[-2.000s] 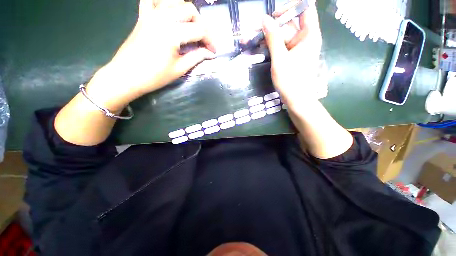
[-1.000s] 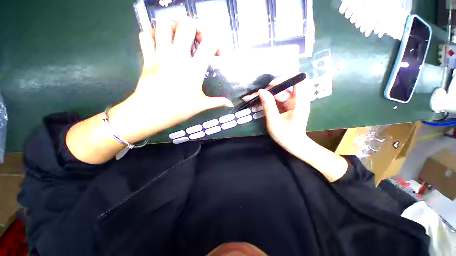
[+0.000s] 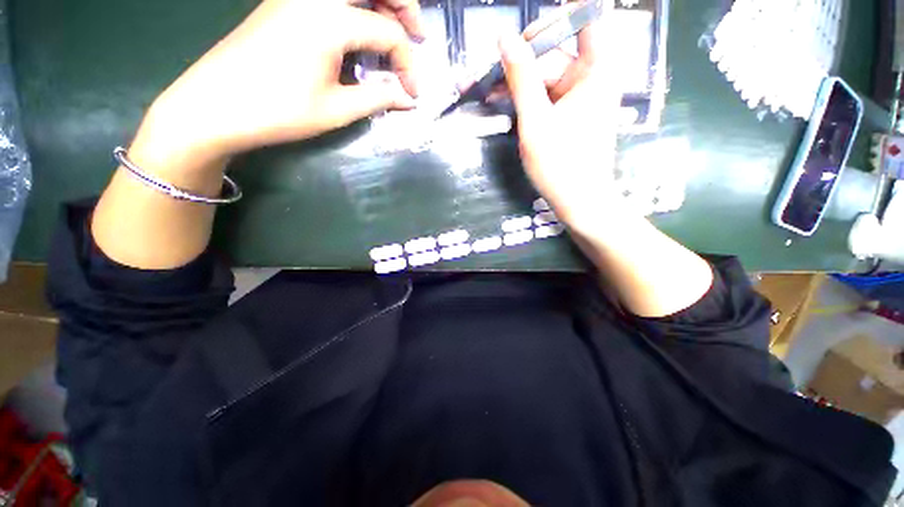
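Observation:
A black-framed panel (image 3: 644,69) with bright pale windows lies at the top centre, cut off by the frame's top edge and partly covered by both hands. My right hand (image 3: 565,129) holds a slim dark tool (image 3: 486,84), perhaps tweezers, its pointed end at the panel's near edge. My left hand (image 3: 327,84) is at the panel's near left side, thumb and fingers curled close together; glare hides whether anything is between them. Rows of small white oval pieces (image 3: 454,245) lie near the bench's front edge, with a gap in the far row.
A fanned pile of bright white sheets (image 3: 778,50) lies at the upper right, beside a phone in a pale blue case (image 3: 818,156). A white round object (image 3: 872,238) is at the right edge. Crinkled clear plastic (image 3: 12,168) is at the left edge. Cardboard boxes (image 3: 860,371) stand below the bench.
My right hand and the tool have moved from the oval rows up to the panel's near edge. My left hand has moved up and left, its fingers curling. One oval has gone from the far row.

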